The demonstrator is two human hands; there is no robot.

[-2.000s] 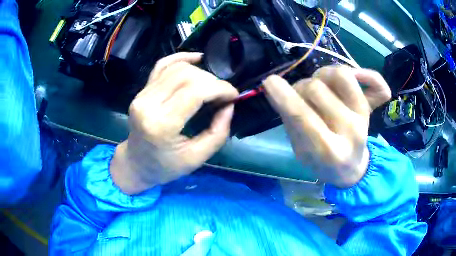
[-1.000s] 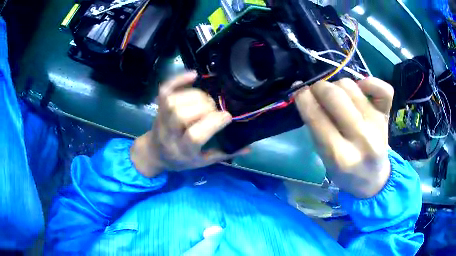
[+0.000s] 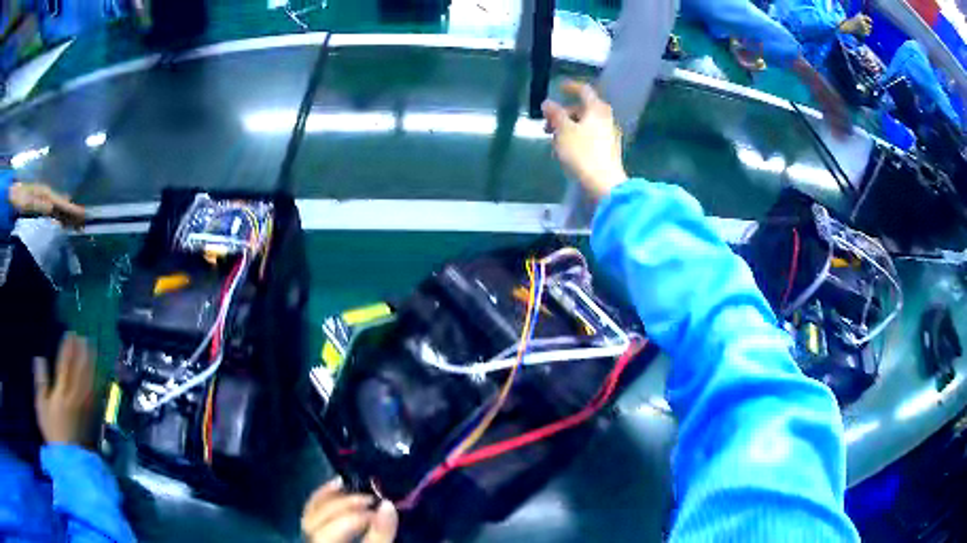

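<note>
The open black projector housing (image 3: 445, 392) lies slanted on the green bench in front of me. A red wire (image 3: 562, 424) runs along its lower edge. Yellow and orange wires of the wire harness (image 3: 516, 366) cross its middle, and a white cable (image 3: 509, 361) crosses behind them. My left hand (image 3: 350, 517), cut off by the bottom edge, pinches the wire harness at the housing's near left corner. My right hand (image 3: 585, 136) is raised beyond the housing, fingers apart and empty, just below a dark hanging strip (image 3: 542, 58); contact with it is unclear.
A second open black unit (image 3: 217, 339) stands to the left, and a third (image 3: 822, 297) to the right, beside a small dark object (image 3: 938, 345). A metal rail (image 3: 424, 215) runs behind them. Another person's hands (image 3: 66, 387) are at the far left; more people work at the upper right.
My right hand has left the wires and reached forward and up. My left hand is now low at the housing's near corner. The view has tilted up, showing the rail and more bench.
</note>
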